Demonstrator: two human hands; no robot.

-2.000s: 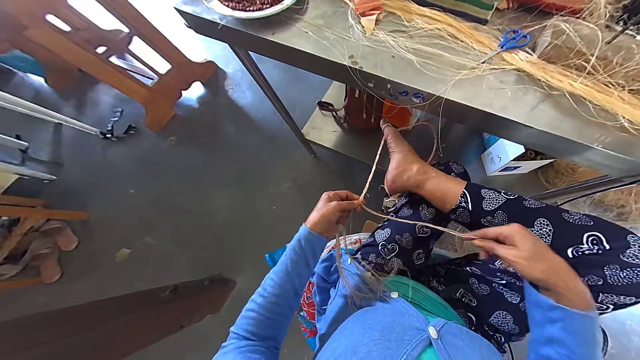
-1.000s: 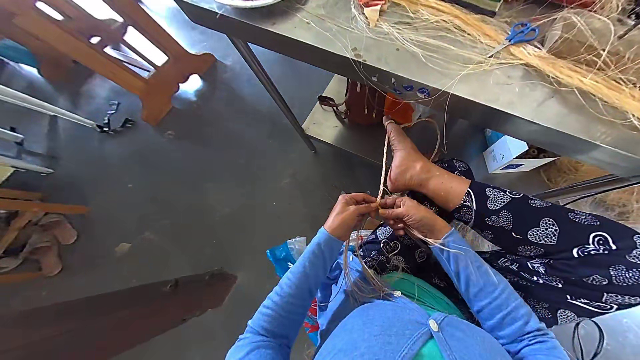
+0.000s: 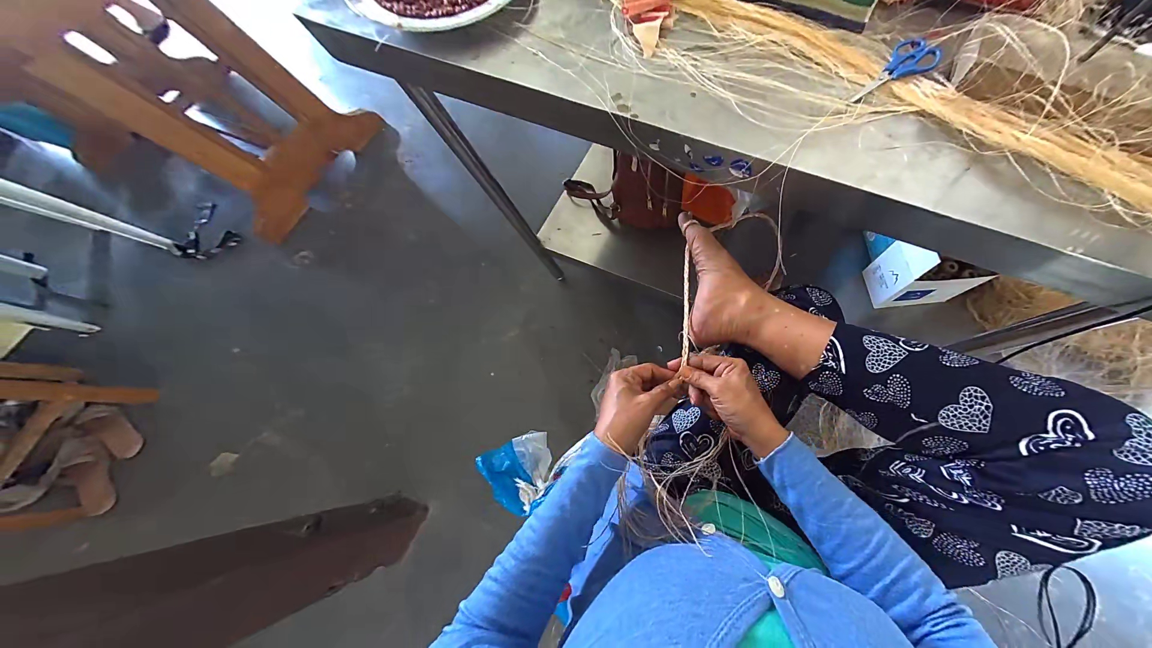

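A braided cord of pale natural fibre [image 3: 687, 297] runs taut from the big toe of my raised bare foot [image 3: 724, 292] down to my fingers. My left hand [image 3: 637, 398] pinches the strands at the lower end of the braid. Close beside it, my right hand [image 3: 727, 391] grips strands at the same spot, the fingertips of both hands nearly touching. Loose fibre ends [image 3: 679, 472] hang below the hands over my lap. Another length of the cord [image 3: 776, 238] loops around behind the foot. The fingertips partly hide the braid's end.
Blue-handled scissors [image 3: 911, 59] lie on a long fibre bundle [image 3: 1017, 130] on the metal table [image 3: 720, 135]. A bowl [image 3: 432, 18] of dark red beads or seeds stands at its edge. Beneath are a brown bag [image 3: 646, 191] and a white box [image 3: 918, 274]. Wooden furniture [image 3: 297, 153] stands left.
My right hand was drawn far out to the right along a strand two seconds ago; it has come in beside my left hand. Both hands now pinch together at the braid.
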